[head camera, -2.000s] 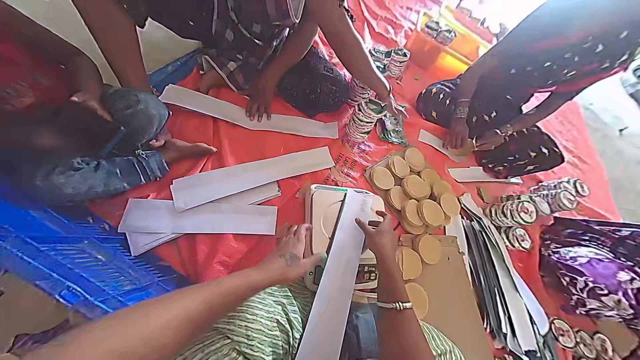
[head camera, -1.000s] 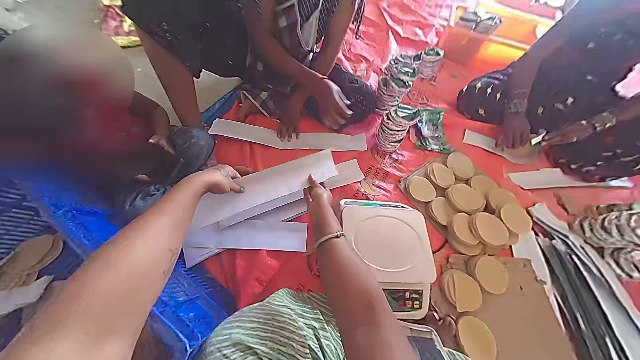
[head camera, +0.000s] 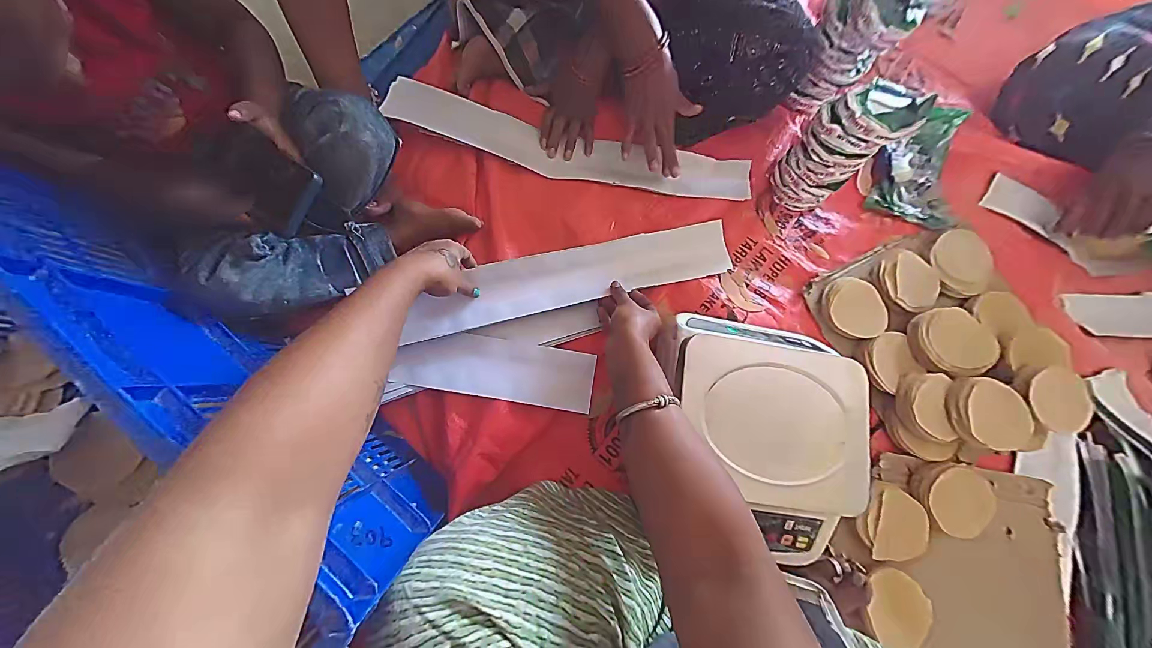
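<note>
Both my hands are on a long pale paper strip (head camera: 576, 274) that lies slanting over other strips on the red tarpaulin. My left hand (head camera: 443, 270) touches its upper left edge, with the thumb on top. At its lower edge, right of the middle, is my right hand (head camera: 630, 315), fingertips on the strip. Whether the fingers grip it or only rest on it cannot be told. Beneath lies another strip (head camera: 504, 369). A white kitchen scale (head camera: 774, 423) with a bare platform stands right of my right wrist.
A co-worker's hands (head camera: 612, 117) press another strip (head camera: 567, 153) behind. Stacks of thin round tan discs (head camera: 954, 342) lie on cardboard at right, below wrapped stacks (head camera: 837, 148). A blue plastic crate (head camera: 360, 531) is at left, beside a seated person's jeans-clad leg (head camera: 279, 270).
Two seconds ago my hands held a strip upright over the scale; now they are at the strips to its left. The strip is no longer over the scale.
</note>
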